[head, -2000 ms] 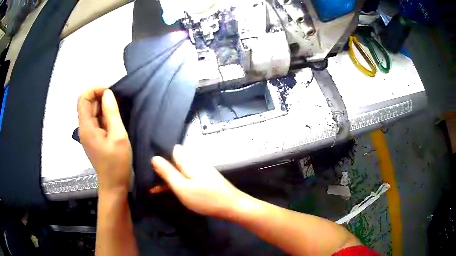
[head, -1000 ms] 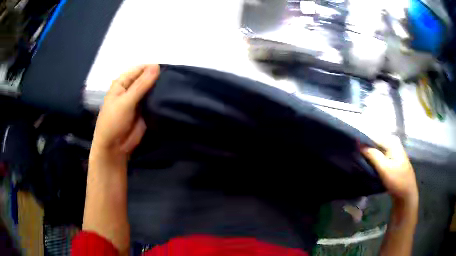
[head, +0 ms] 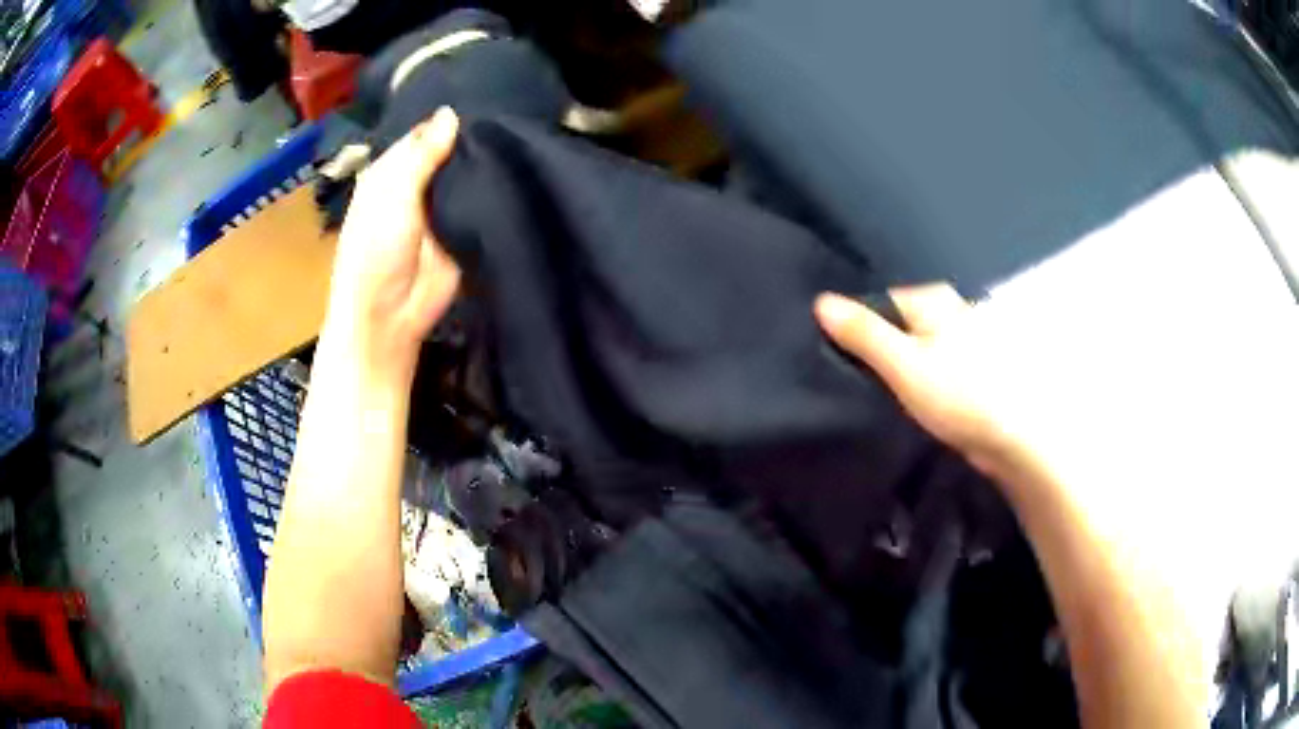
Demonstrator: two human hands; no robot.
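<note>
A dark garment body piece [head: 684, 299] is stretched between my two hands above the blue crate at the left of the table. My left hand [head: 392, 257] grips its upper left corner. My right hand [head: 926, 363] grips its upper right edge near the table. The cloth hangs down in folds. More dark cloth [head: 698, 598] lies below it, and I cannot tell whether it is the same piece.
A blue lattice crate [head: 240, 491] holds mixed scraps, with a tan board [head: 228, 306] resting on it. A dark bundle [head: 477, 79] lies behind. Stacked dark panels [head: 969, 128] drape over the white table [head: 1125, 313]. Red stools [head: 107, 107] stand on the floor at left.
The view has swung left from the sewing machine to the crate. The dark cloth has left the machine, and both hands now hold it up over the crate side.
</note>
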